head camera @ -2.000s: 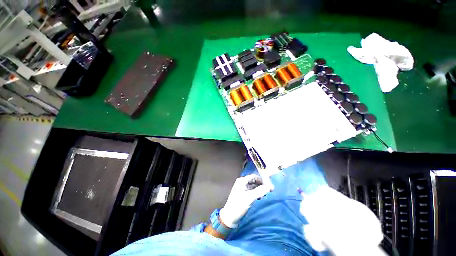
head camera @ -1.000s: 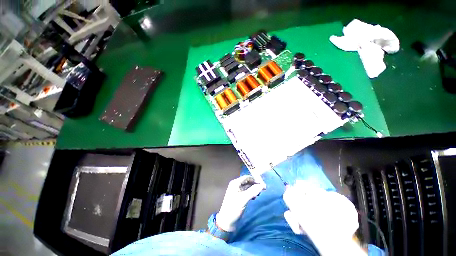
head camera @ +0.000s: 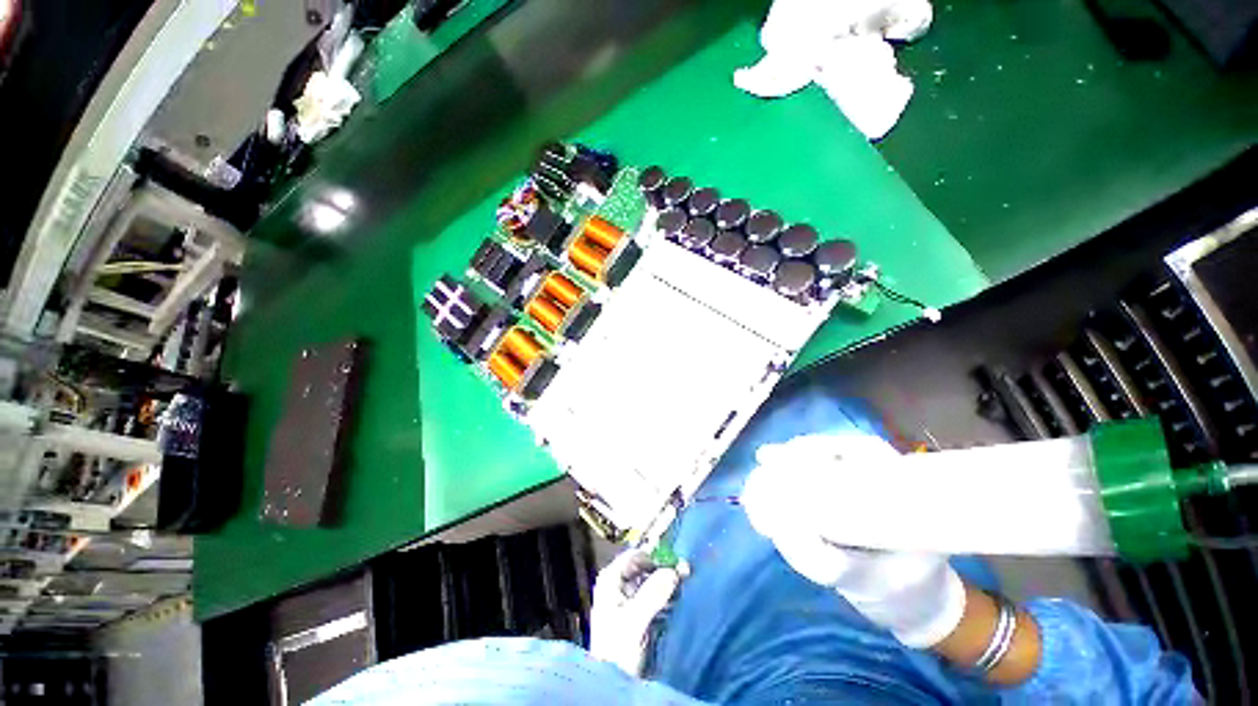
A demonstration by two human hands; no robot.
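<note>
The power circuit board (head camera: 676, 345) lies on the green mat, its near corner jutting over the bench edge. It carries three orange-copper inductors (head camera: 555, 304), rows of black capacitors (head camera: 752, 235) and large white plates. My right hand (head camera: 828, 517), white-gloved, is closed around the dispensing syringe (head camera: 993, 497), a long white barrel with a green cap at the right; its thin needle points left toward the near corner. My left hand (head camera: 635, 600), white-gloved, is at that corner, fingers curled by a small green piece; whether it grips the board is unclear.
A white cloth (head camera: 842, 55) lies at the bench's far side. A dark speckled block (head camera: 312, 435) lies left of the mat (head camera: 455, 455). Black trays stand below the bench at left (head camera: 483, 600) and right (head camera: 1173, 345). A rack (head camera: 131, 297) stands at far left.
The view has turned, so the board appears further left and rotated. My right hand has tilted the syringe, so its barrel and green cap now show. My left hand stays near the board's near corner.
</note>
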